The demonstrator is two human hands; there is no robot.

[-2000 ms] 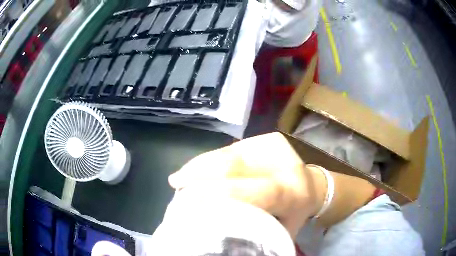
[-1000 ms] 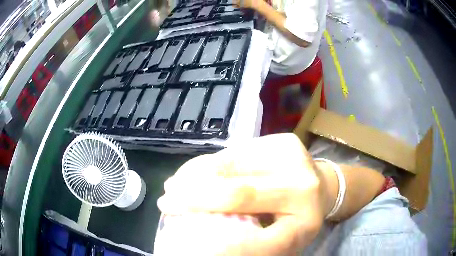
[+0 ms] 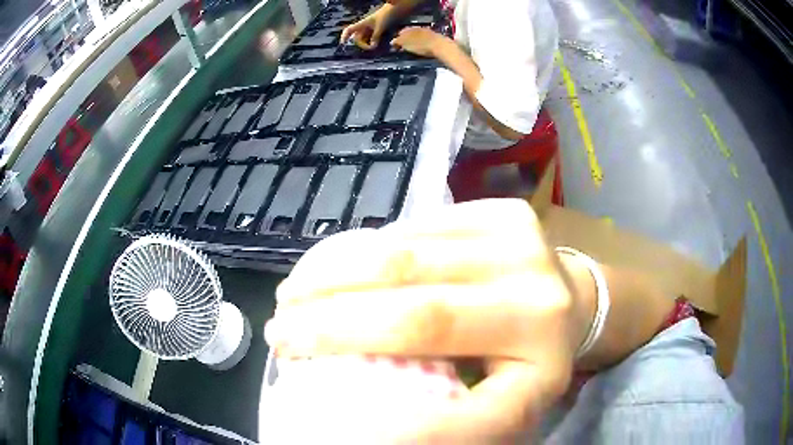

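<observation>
My right hand (image 3: 426, 304) reaches in from the right, very large and close to the camera, with a white band at the wrist. Its fingers are curled around a pale, overexposed thing (image 3: 348, 404) that looks like a cup, with small pinkish marks near the fingers. The cup's lower part is cut off by the bottom edge. My left hand is not in view. A black tray with blue phone cases (image 3: 100, 417) shows only its far corner at the bottom left.
A white desk fan (image 3: 163, 304) stands on the green bench. Beyond it, stacked black trays of grey cases (image 3: 291, 193) lie on whitish sheets. A person in white (image 3: 504, 69) works at a farther tray with both hands. A cardboard carton (image 3: 732, 300) is at the right, partly behind my arm.
The view has tilted, showing more of the far bench and the other person's hands. My right hand and the cup look larger and nearer. The carton is now more covered by my arm.
</observation>
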